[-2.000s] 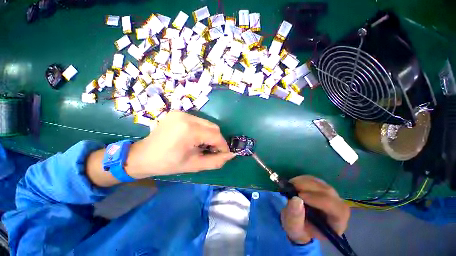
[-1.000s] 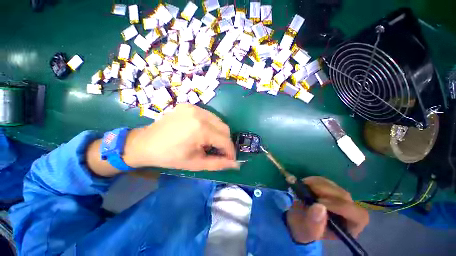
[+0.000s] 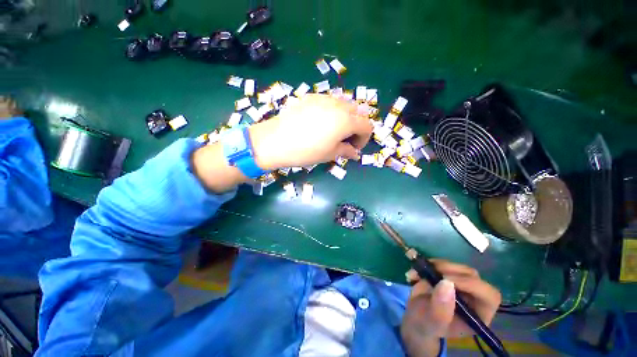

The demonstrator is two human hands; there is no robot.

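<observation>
My right hand (image 3: 450, 300) holds the soldering iron (image 3: 457, 305) by its black handle. The iron's tip is a little right of the device unit and apart from it. The device unit (image 3: 350, 216) lies on the green mat with its circuit board up. My left hand (image 3: 314, 132) is over the pile of battery cells (image 3: 391, 143), its fingers bent down at the pile; whether it grips a cell is hidden. The solder wire (image 3: 300, 228) lies loose on the mat, its end left of and below the unit.
Solder spool (image 3: 87, 151) at left. A unit (image 3: 156, 122) beside one cell, left of the pile. Units in a row (image 3: 202, 44) at the far side. Fan (image 3: 471, 156), scraper (image 3: 462, 223) and brown tub (image 3: 552, 216) at right. Another person's blue sleeve (image 3: 26, 174) at the left edge.
My left hand has moved from beside the unit, away from me, to the pile. It has let go of the solder wire. The iron tip has drawn off the unit. The view has shifted to show more far side.
</observation>
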